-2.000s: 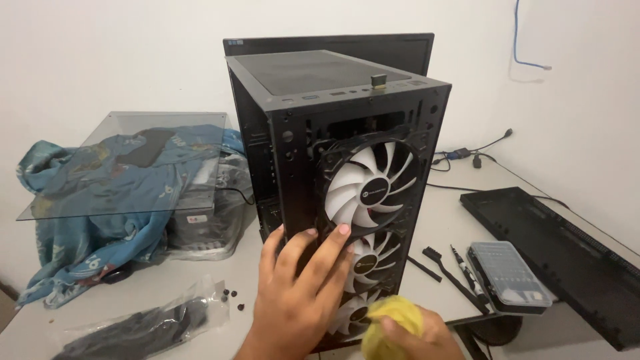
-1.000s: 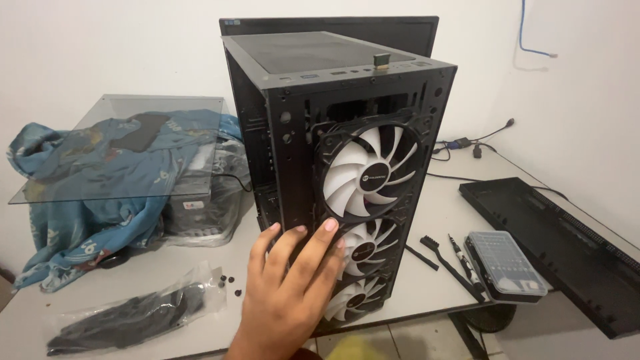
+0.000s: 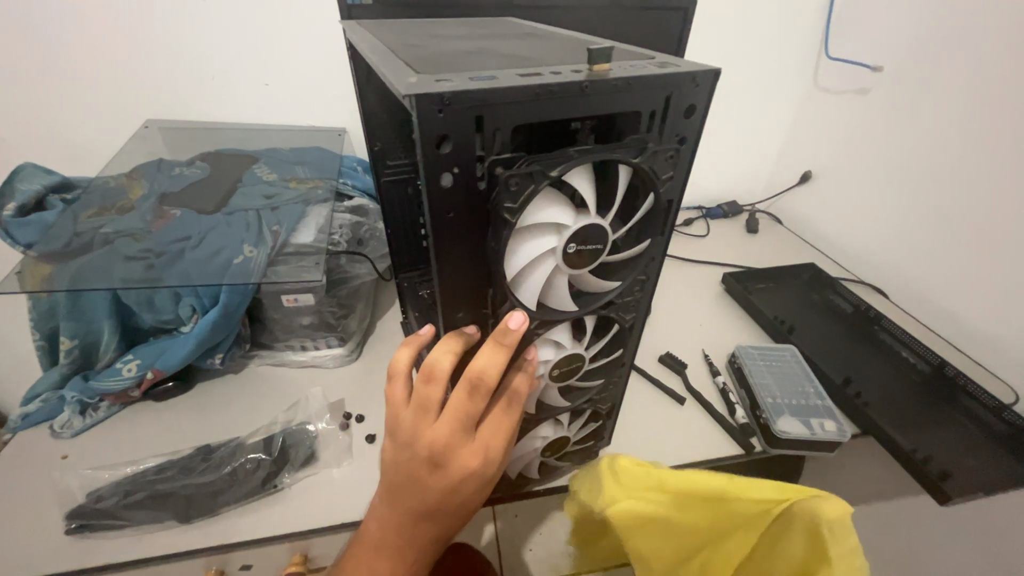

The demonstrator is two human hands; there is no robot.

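A black computer case (image 3: 464, 240) stands upright on the desk, its front panel off. Three fans with white blades show in a column: the top fan (image 3: 582, 240), the middle fan (image 3: 570, 364) and the bottom fan (image 3: 558, 445). My left hand (image 3: 456, 416) rests with spread fingers on the case's front left side, its fingertips near the lower edge of the top fan. A yellow cloth (image 3: 704, 520) spreads at the bottom right, in front of the case. My right hand cannot be made out; the cloth or the frame's edge hides it.
On the right lie a black front panel (image 3: 872, 376), a clear-lidded case (image 3: 788, 396), a black brush (image 3: 708, 404) and a pen-like tool (image 3: 726, 394). On the left are a glass panel (image 3: 160, 232) over blue fabric (image 3: 144, 320), a plastic bag (image 3: 208, 472) and several small black screws (image 3: 359, 418).
Two seconds ago my right hand held the yellow cloth bunched against the bottom fan; now the cloth hangs spread out, away from the fans. My left hand remains on the case.
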